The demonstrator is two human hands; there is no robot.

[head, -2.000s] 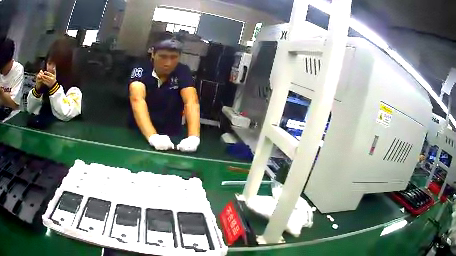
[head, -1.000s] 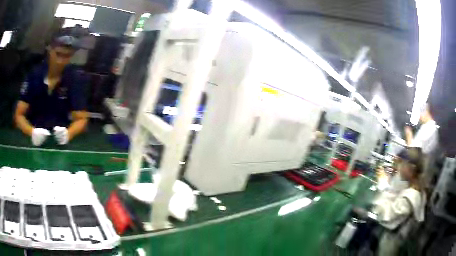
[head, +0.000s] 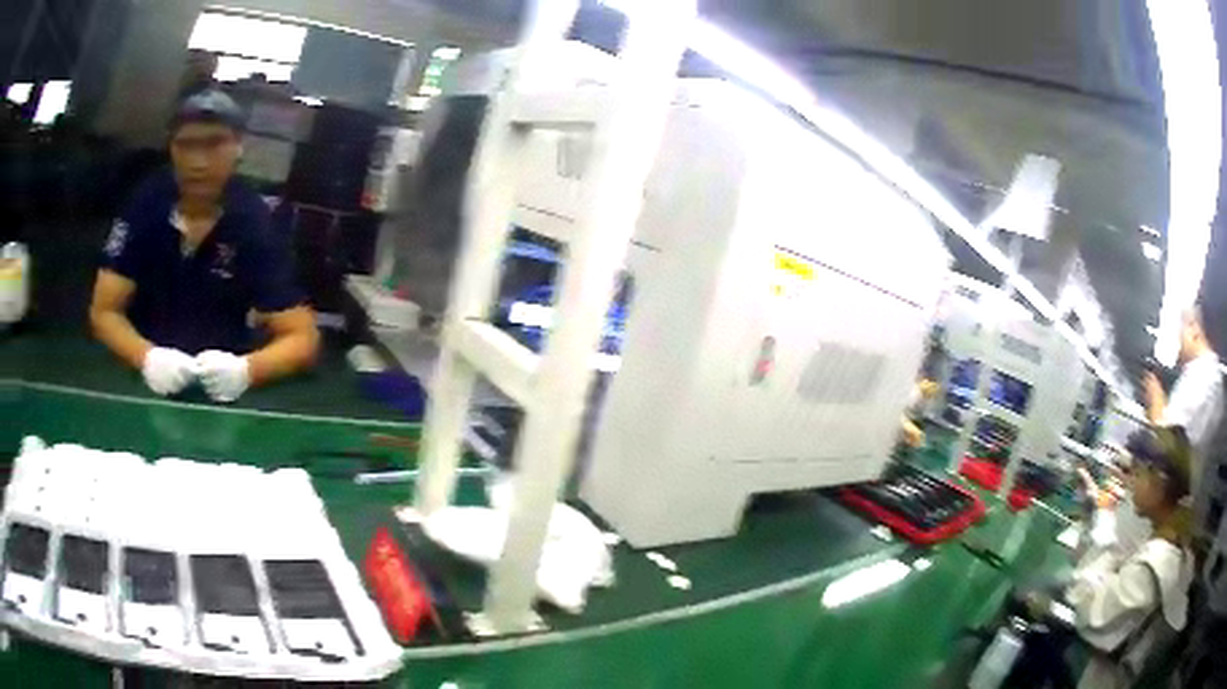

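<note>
Neither of my hands is in the picture. A large white blister tray (head: 242,505) with a wavy edge lies nearest me at the lower left, on the green surface (head: 673,643). Its front row has several phone-shaped pockets that look dark; I cannot tell whether they hold phones. A red sign (head: 401,587) with blurred white characters stands just right of the tray.
A white metal stand (head: 501,353) rises behind the sign, with crumpled white material (head: 576,555) at its base. A large white machine (head: 794,337) stands beyond, with a red-edged tray (head: 919,508) to its right. A gloved person (head: 202,289) sits opposite; other people are far right.
The view has swung right since the first frame, then slightly back left. The white tray now sits further left, the black tray has left the picture, and people at the far right have come in.
</note>
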